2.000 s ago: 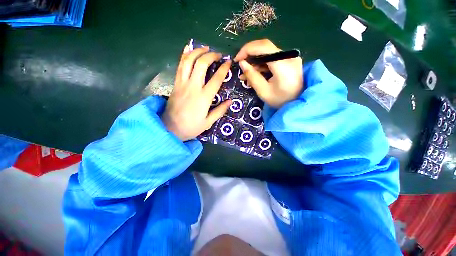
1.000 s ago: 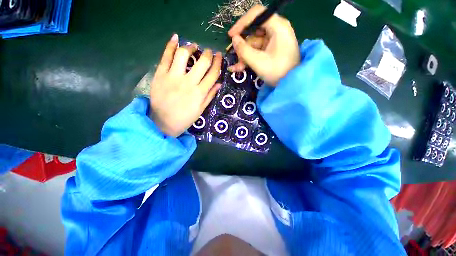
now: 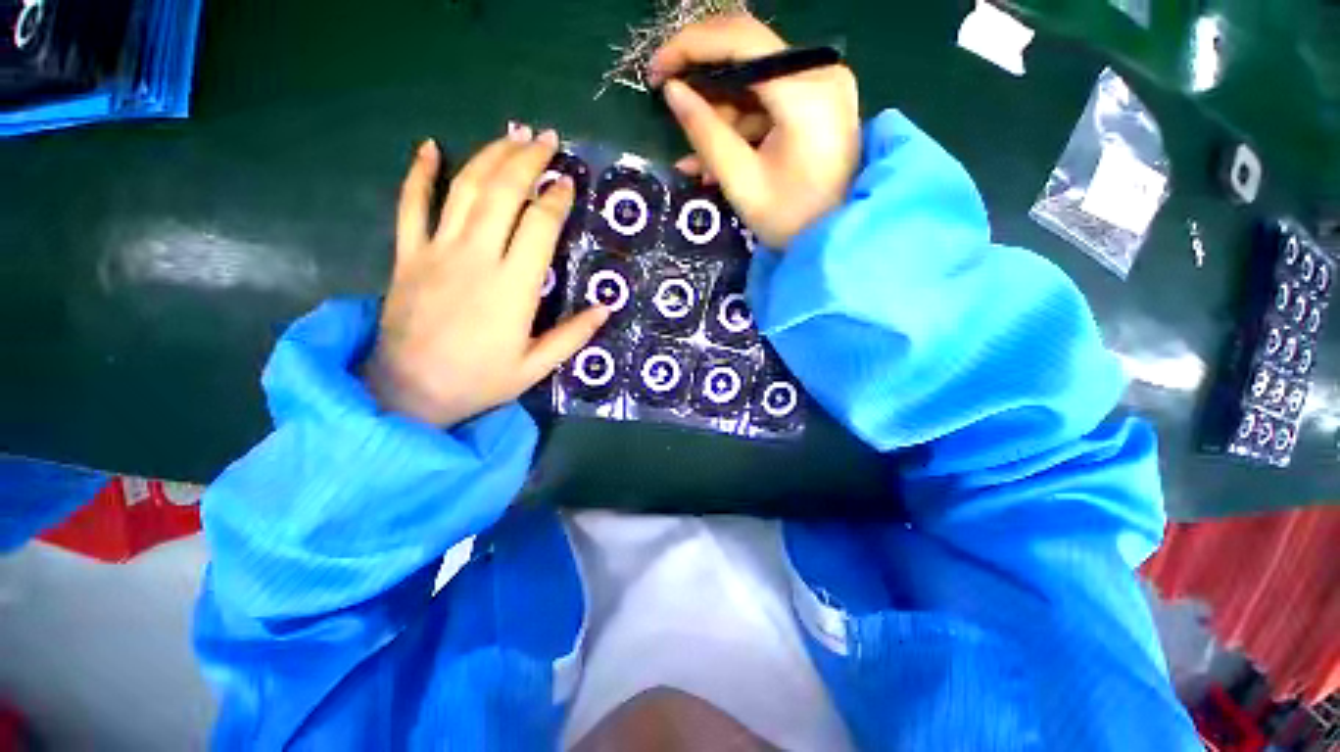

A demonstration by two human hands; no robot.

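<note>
The tray of parts (image 3: 639, 265) lies flat on the dark green bench in front of me. It holds rows of black rounded components with bright white rings, such as this round component (image 3: 675, 300). My left hand (image 3: 478, 279) lies over the tray's left side, fingers spread, covering some parts. My right hand (image 3: 779, 125) holds the black tweezers (image 3: 767, 66) above and beyond the tray, at the edge of the pin pile. The tweezers' tip is hidden or too small to tell. The pile of thin metal pins (image 3: 641, 47) is partly behind my right hand.
A blue-edged tray stack (image 3: 159, 74) is at upper left. To the right are a clear bag (image 3: 1105, 176), a white slip (image 3: 995, 37), a square part with a dark hole (image 3: 1243, 172) and another ringed tray (image 3: 1280, 345). Red crates (image 3: 125, 517) show below the bench.
My right hand has moved from the tray up to the pin pile, still holding the tweezers. My left hand has shifted left, uncovering more ringed parts. The view has shifted slightly.
</note>
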